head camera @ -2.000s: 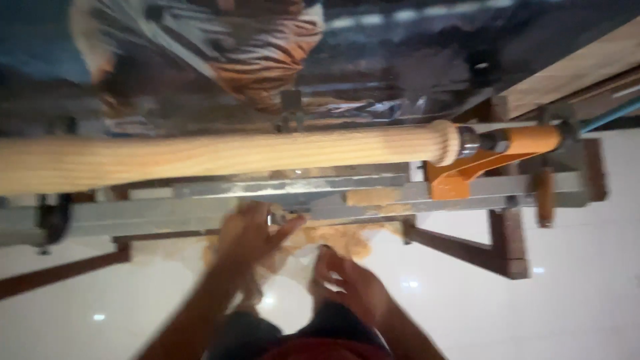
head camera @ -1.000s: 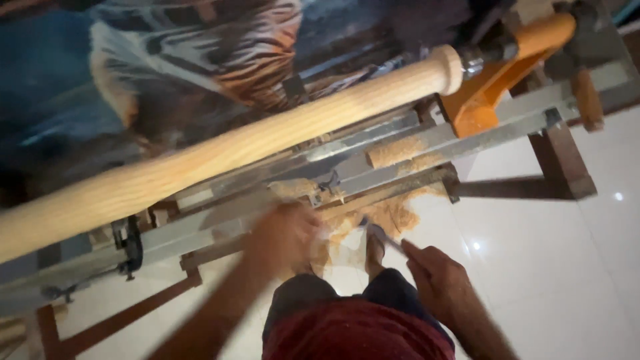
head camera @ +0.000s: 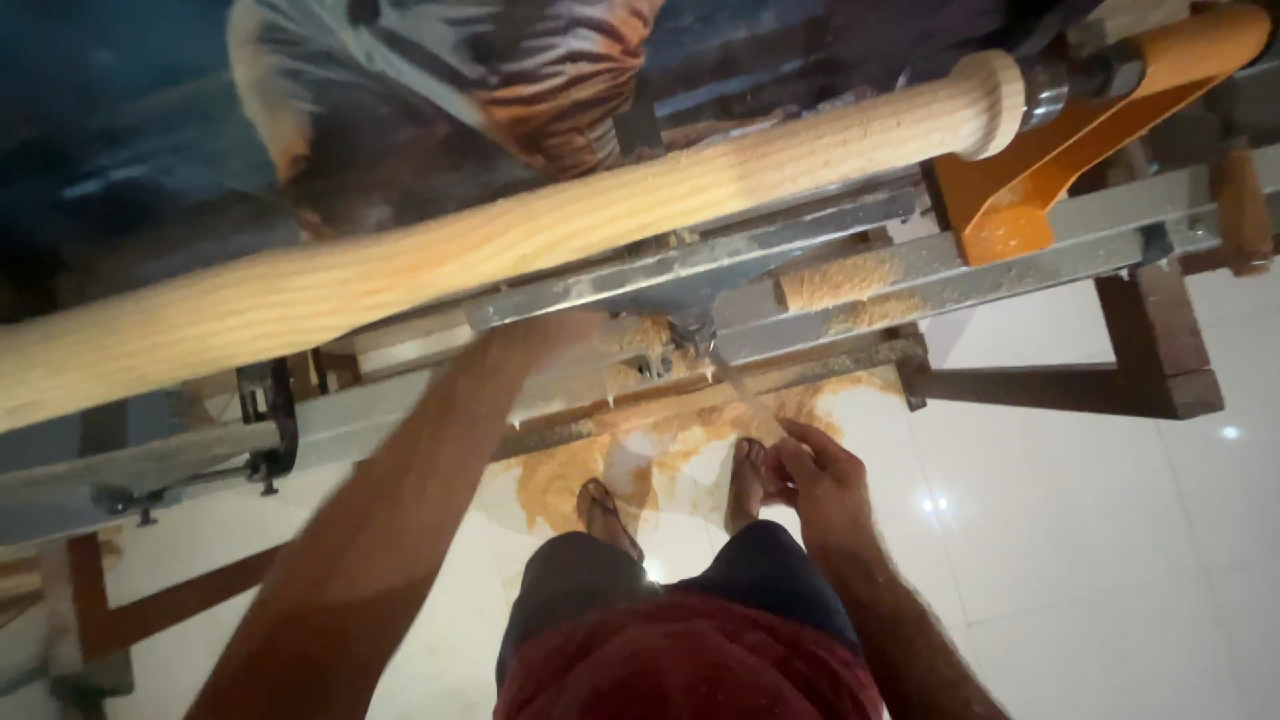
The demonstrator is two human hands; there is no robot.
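A turned wooden spindle [head camera: 560, 230] is mounted on a wood lathe and spans the view from lower left to upper right. Its right end meets the orange tailstock [head camera: 1020, 170]. Below it runs a metal tool rest [head camera: 700, 255]. My right hand [head camera: 820, 475] is closed around a thin wrench-like tool [head camera: 750, 395], whose far end reaches a bolt fitting [head camera: 692, 330] under the rest. My left hand [head camera: 570, 335] is at the tool rest's lower side, blurred and partly hidden, so whether its fingers grip anything cannot be made out.
The grey lathe bed rails [head camera: 960, 260] carry wood shavings [head camera: 840, 280]. Brown stand legs [head camera: 1150, 340] stand at the right. Sawdust [head camera: 560, 480] lies on the pale tiled floor around my feet. A black clamp [head camera: 275, 420] is on the bed at left. A large printed picture [head camera: 440, 80] lies behind the spindle.
My right hand has moved toward the bed, and its tool now reaches the fitting; a second ago the tool was apart from it. My left hand has moved up to the tool rest.
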